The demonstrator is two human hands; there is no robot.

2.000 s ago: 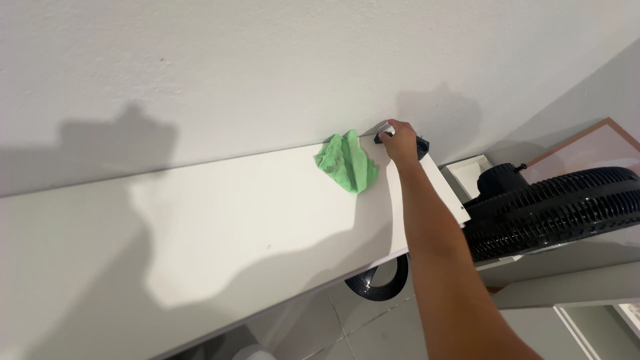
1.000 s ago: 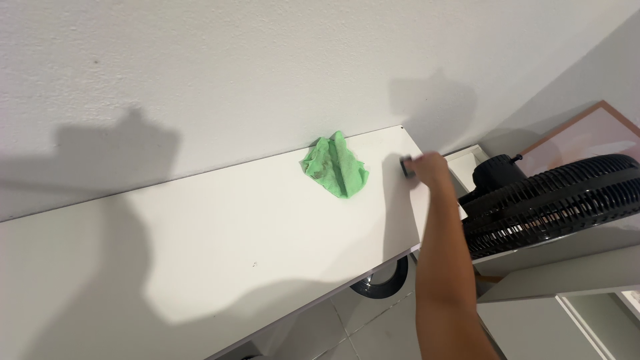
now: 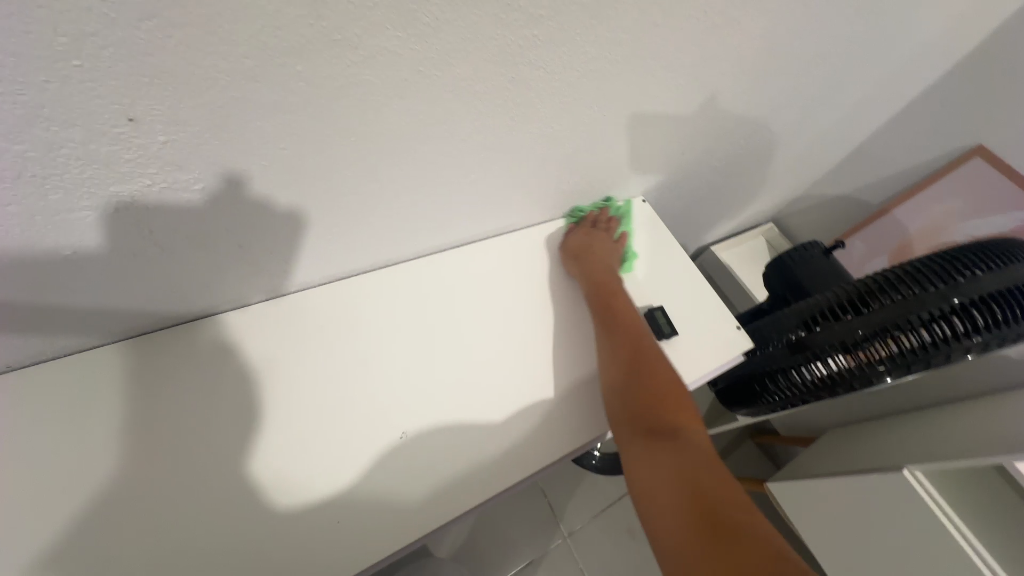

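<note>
My right hand (image 3: 594,244) presses on a green cloth (image 3: 627,240) at the back of a long white top (image 3: 384,344), near its far right end and against the wall. Parts of the cloth stick out above the fingers and to their right. A small black device with a display (image 3: 661,322) lies on the top to the right of my forearm, apart from the hand. My left hand is not in view.
A textured white wall (image 3: 400,120) runs along the back. Right of the top are a black fan (image 3: 872,328), a white open box (image 3: 748,256) and a wood-framed panel (image 3: 952,200). White furniture (image 3: 864,512) stands lower right above the tiled floor.
My right hand has let go of the small black device, which now lies on the top, and has moved left onto the green cloth. The cloth is now bunched nearer the right end.
</note>
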